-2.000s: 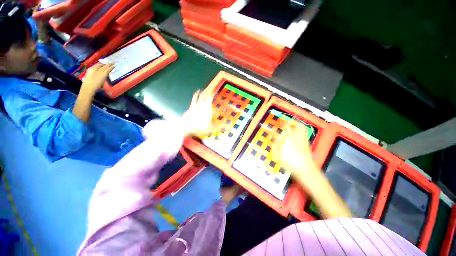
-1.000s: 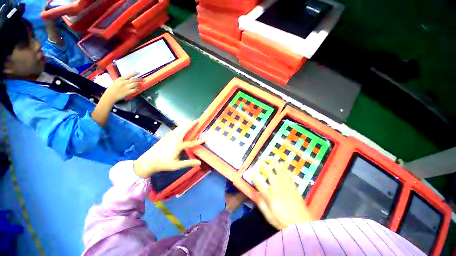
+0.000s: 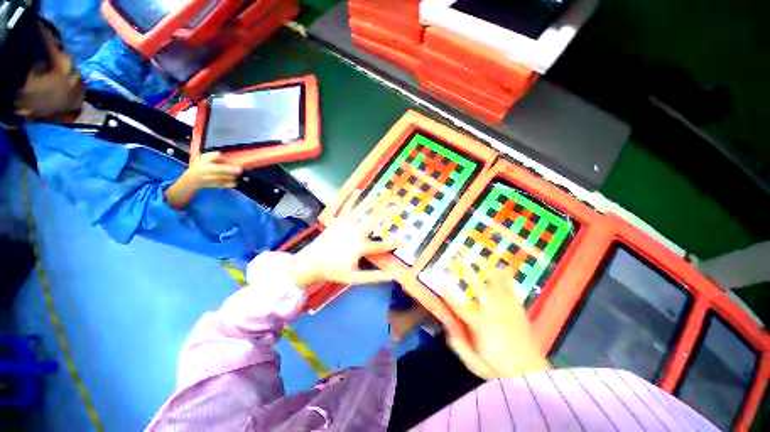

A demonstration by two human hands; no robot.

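Two tablets in orange-red trays lie side by side on the green belt, both showing a checkered touch test grid of green, orange, black and white. My left hand (image 3: 342,249) is on the lower left part of the left tablet (image 3: 431,190), fingers apart, thumb near the tray's lower edge. My right hand (image 3: 498,329) lies over the lower part of the right tablet (image 3: 515,228), fingers spread and slightly blurred, covering some squares. Neither hand holds anything.
Two dark-screened tablets (image 3: 629,308) in trays lie to the right. Orange trays (image 3: 473,76) are stacked on the rear ledge under a white tray (image 3: 507,42). At left, a person in blue (image 3: 110,186) holds a tray with a lit tablet (image 3: 253,118). A pale post (image 3: 739,268) stands at right.
My left hand has moved from the tray's left side onto the left tablet. My right hand stays on the right tablet's lower part. The neighbour's tray has turned and tilted up.
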